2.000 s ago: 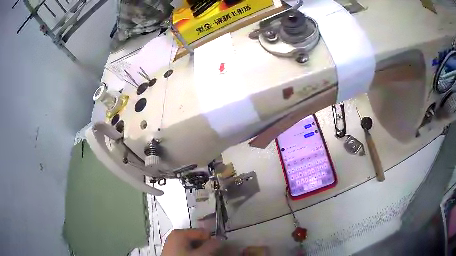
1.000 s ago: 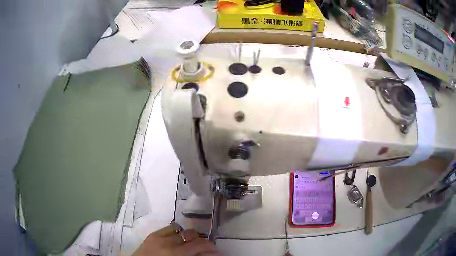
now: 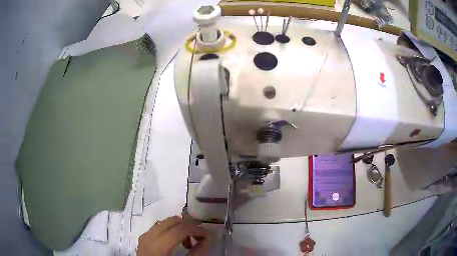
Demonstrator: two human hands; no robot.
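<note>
My left hand (image 3: 173, 237) is at the bottom edge, partly cut off, just left of and below the needle area. Its fingers are curled and blurred; I cannot tell whether they hold anything. My right hand is not in view. The cream sewing machine (image 3: 310, 117) stands in front, with its presser foot area (image 3: 255, 175) under the head. A stack of sage-green fabric panels (image 3: 90, 135) lies flat to the left of the machine, over white paper sheets (image 3: 150, 185).
A red-edged smartphone (image 3: 332, 182) lies under the arm, its flower charm (image 3: 307, 245) hanging towards me. Right of it are a small metal part (image 3: 375, 176) and a wooden-handled tool (image 3: 387, 190). A control panel (image 3: 441, 25) and a yellow box (image 3: 305, 2) are behind.
The view has swung left and straightened, so the machine head and phone sit further right and more green fabric shows. My left hand stays near the needle area, slightly further left of it.
</note>
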